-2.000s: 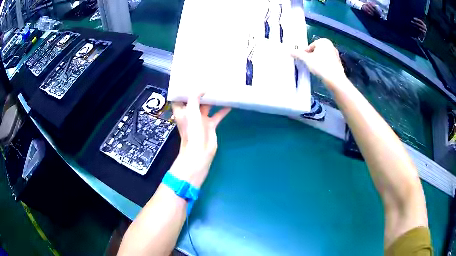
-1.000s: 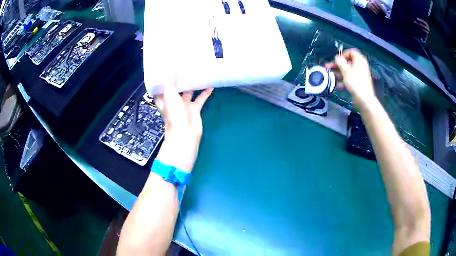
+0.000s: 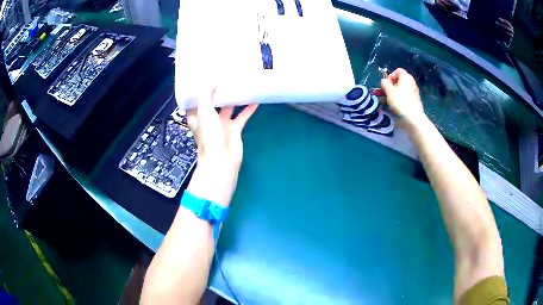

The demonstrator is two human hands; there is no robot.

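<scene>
My left hand (image 3: 215, 134), with a blue wrist strap (image 3: 204, 207), holds up the near edge of a white foam tray (image 3: 226, 65) with dark parts in it. The tray's far end is cut off by the top of the picture. My right hand (image 3: 402, 98) is at a row of overlapping round fans (image 3: 364, 107) on the pale rail. Its fingertips are closed on thin fan wires (image 3: 384, 72) beside the fans.
A chassis with mainboard (image 3: 159, 156) lies on a black foam pad left of my left hand, partly hidden by it. Two more chassis (image 3: 86, 68) lie on stacked pads. A clear blister tray (image 3: 440, 83) and a black screw tray (image 3: 463, 159) are at the right. Another person's hands show at top right.
The tray has moved left and tilted since the earliest frame. My right hand left the tray, held fans by their wires, and has lowered them onto the group on the rail.
</scene>
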